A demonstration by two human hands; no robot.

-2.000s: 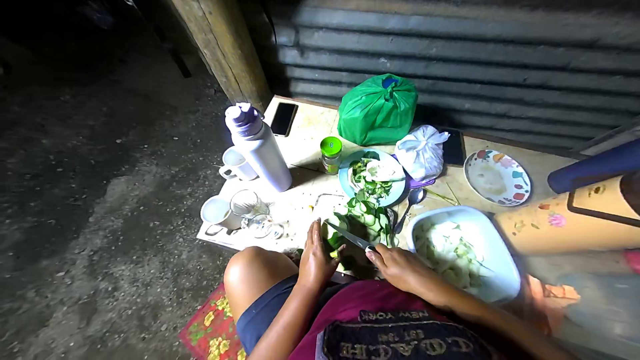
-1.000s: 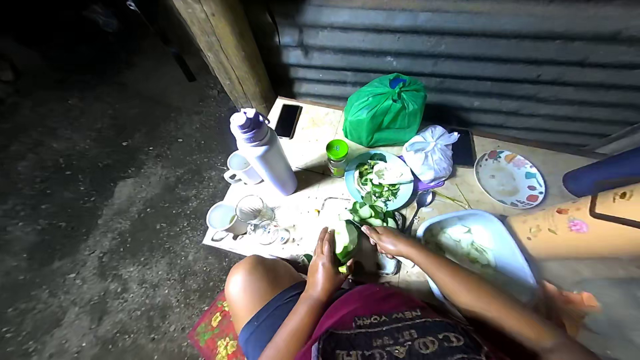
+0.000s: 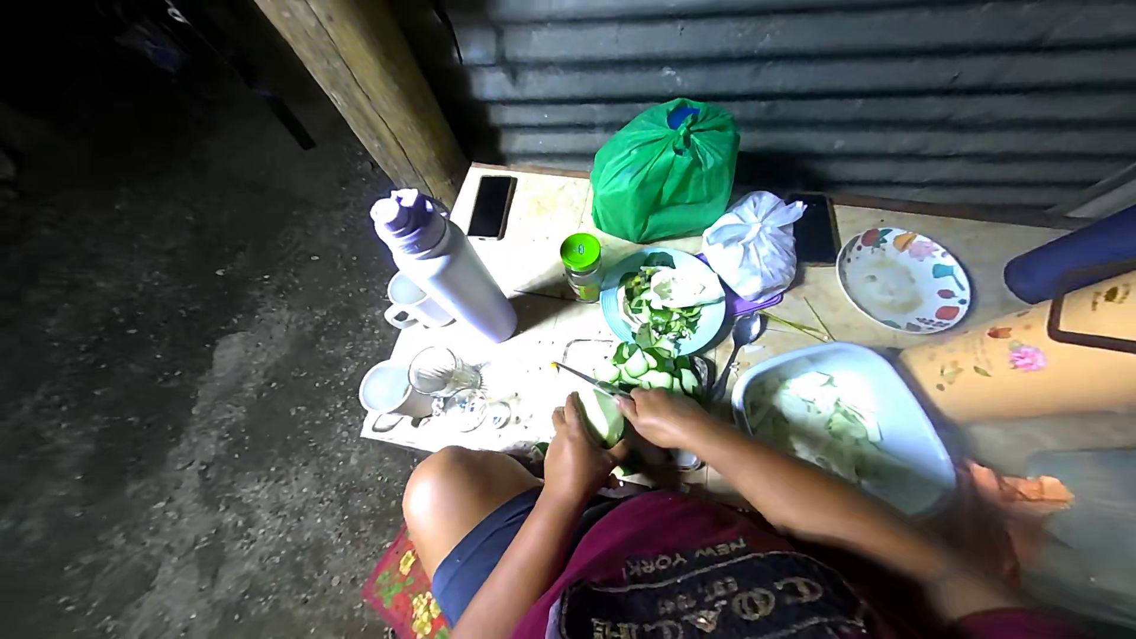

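My left hand (image 3: 575, 451) holds a pale green piece of vegetable (image 3: 601, 419) over the front edge of the table. The knife (image 3: 590, 380) is in my right hand (image 3: 661, 417), its blade pointing to the upper left, just above the vegetable. Behind my right hand lies a heap of green and pale vegetable pieces (image 3: 652, 368). Farther back, a light blue plate (image 3: 707, 328) bears chopped greens and a white piece. To the right of my right hand stands a white-blue basin (image 3: 923, 426) with pale cut pieces in it.
At the left stand a lilac bottle (image 3: 466, 284), white mugs (image 3: 388, 388) and a clear glass (image 3: 435, 371). Behind are a green-lidded jar (image 3: 582, 266), a phone (image 3: 492, 207), a green bag (image 3: 661, 177) and a white bag (image 3: 754, 248). A patterned plate (image 3: 903, 280) and a spoon (image 3: 741, 342) lie right.
The knife, mostly hidden one second ago, now shows above the vegetable with its blade pointing away from me. The pale face of the vegetable stays in my left hand.
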